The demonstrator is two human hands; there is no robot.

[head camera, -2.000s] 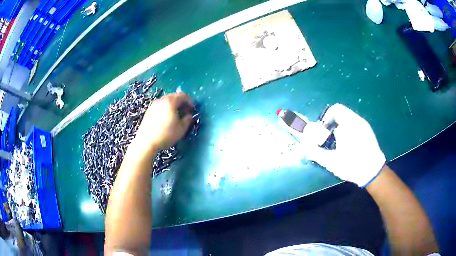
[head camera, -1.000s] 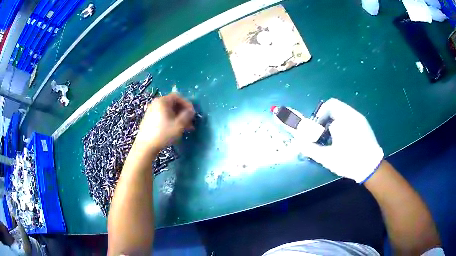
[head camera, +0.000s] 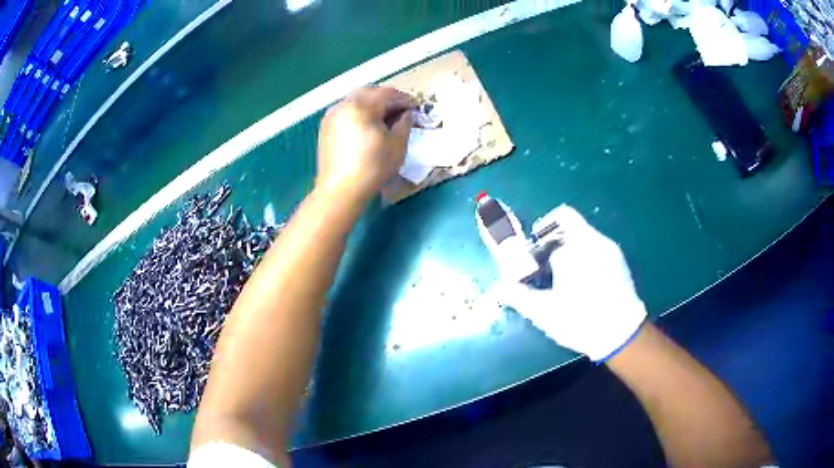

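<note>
My bare left hand [head camera: 366,137] is over the left part of the tan cardboard square [head camera: 494,137], its fingertips pinched close to the white grease [head camera: 450,128]. A small dark spot shows at the fingertips, but I cannot tell whether it is a held pin. My right hand [head camera: 585,288], in a white glove with a blue cuff edge, is shut on a white unit [head camera: 518,260] with a red tip and a dark inset, above the green bench. Dark metal parts show between its fingers. A large loose pile of small metal pins [head camera: 178,297] lies at the left.
A pale rail [head camera: 265,123] runs behind the bench, with the green conveyor [head camera: 229,69] beyond it carrying spaced units. A blue crate of parts [head camera: 57,366] stands far left. A dark flat rectangle [head camera: 727,114], crumpled white gloves or wipes [head camera: 718,37] and another blue crate [head camera: 823,151] are at right.
My left hand has moved from the pin pile up and right to the cardboard. My right hand still holds the unit. The view has shifted, so the bench things sit further left.
</note>
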